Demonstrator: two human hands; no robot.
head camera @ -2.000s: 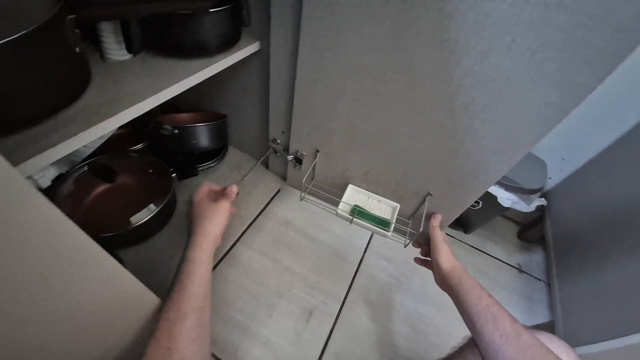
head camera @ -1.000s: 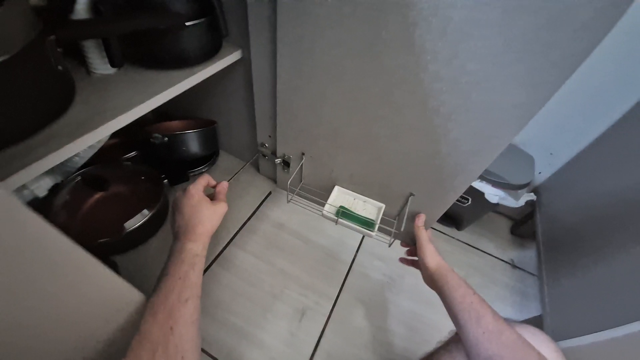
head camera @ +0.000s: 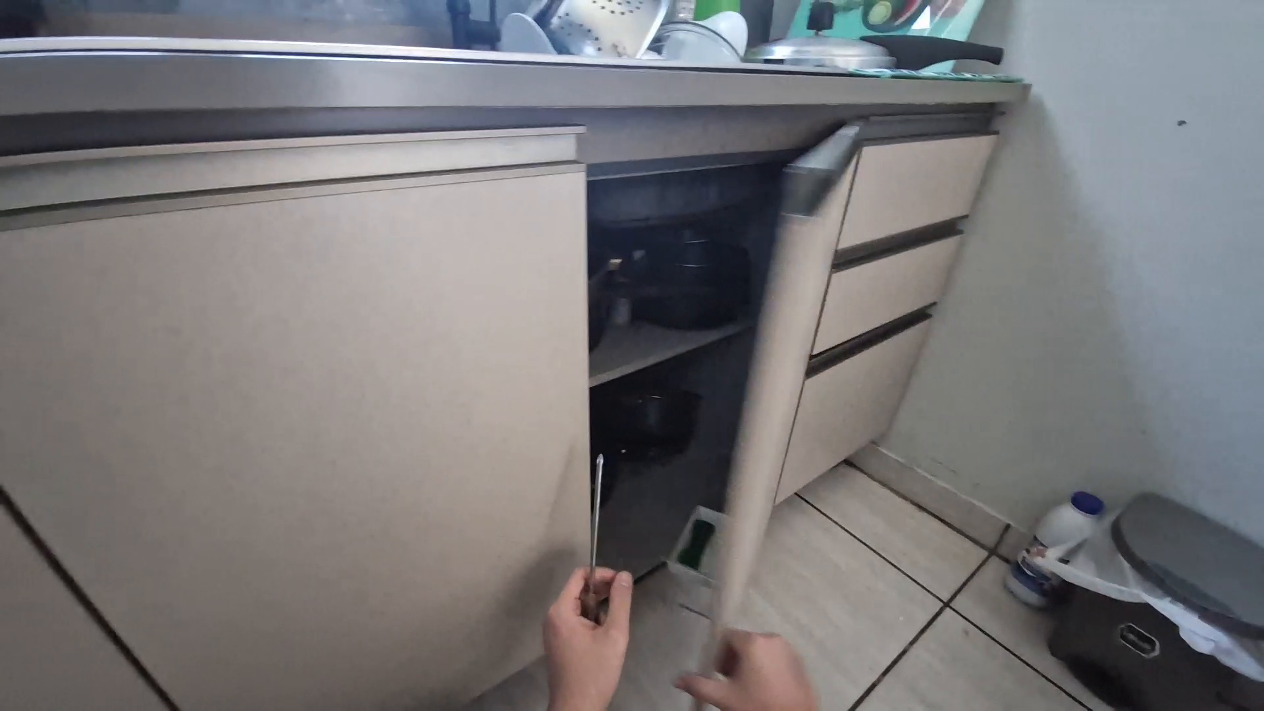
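Observation:
My left hand [head camera: 590, 637] grips a screwdriver [head camera: 596, 513] by its handle, the thin metal shaft pointing up in front of the cabinet opening. To its right, my right hand [head camera: 755, 673] is at the lower edge of a partly open cabinet door [head camera: 772, 395], fingers curled around that edge; it is somewhat blurred. Behind the door's lower part, a white tray [head camera: 681, 561] with a green item [head camera: 697, 543] is partly visible, its rack mostly hidden. Inside the cabinet, dark pots [head camera: 691, 281] stand on the shelf [head camera: 652, 348], and another pot [head camera: 657, 420] sits below it.
A closed cabinet door [head camera: 296, 415] fills the left. Drawers [head camera: 879, 296] are on the right under the countertop [head camera: 395, 87], which holds dishes and a lidded pan [head camera: 825, 51]. A white bottle [head camera: 1057, 543] and a lined trash bin [head camera: 1136, 632] stand by the wall.
The view has risen and pulled back. The cabinet door, wide open before, has swung partway towards closed. My left hand's screwdriver, earlier directed at the hinge area, now points upward away from it.

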